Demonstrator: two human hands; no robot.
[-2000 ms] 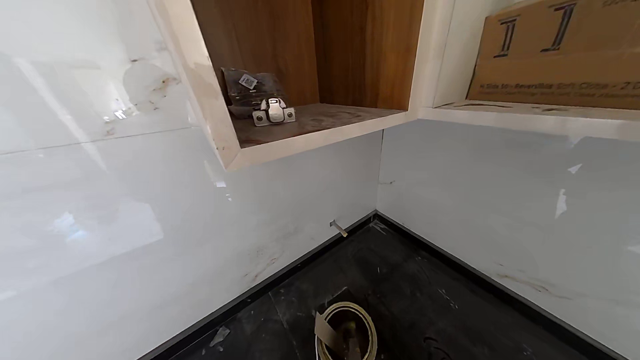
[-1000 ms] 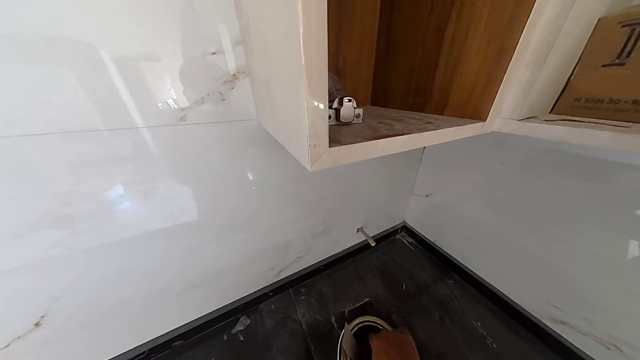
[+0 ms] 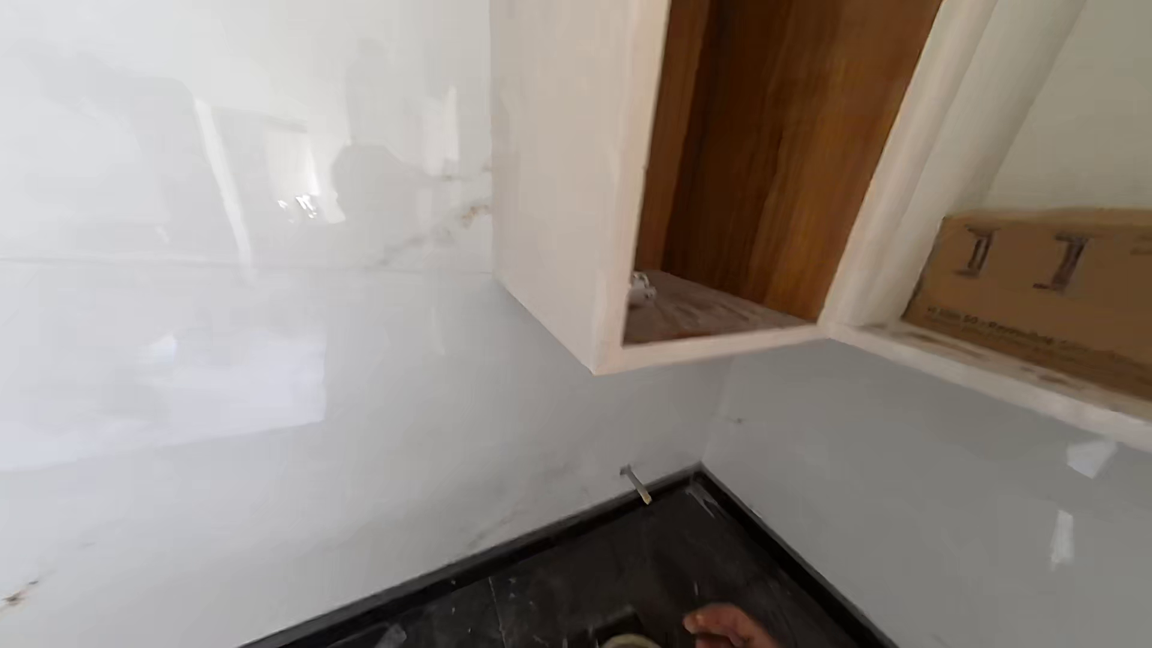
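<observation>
At the bottom edge, part of my right hand (image 3: 731,625) shows above the black countertop (image 3: 576,576), its fingers bent; whether they grip anything cannot be told. Just left of it, the pale rim of a round container (image 3: 630,641) is cut off by the frame. My left hand is outside the view. A small metal fitting, probably a cabinet hinge (image 3: 641,290), lies inside the open wall cabinet (image 3: 711,349), partly hidden by its side panel.
A short pipe or rod (image 3: 637,486) sticks out of the glossy marbled wall (image 3: 378,378) near the counter's corner. The cabinet's lower edge overhangs the counter. A cardboard box (image 3: 1035,297) with printing sits on the shelf at right.
My right hand, absent two seconds ago, was over the round container one second ago and is now to its right. The view has shifted.
</observation>
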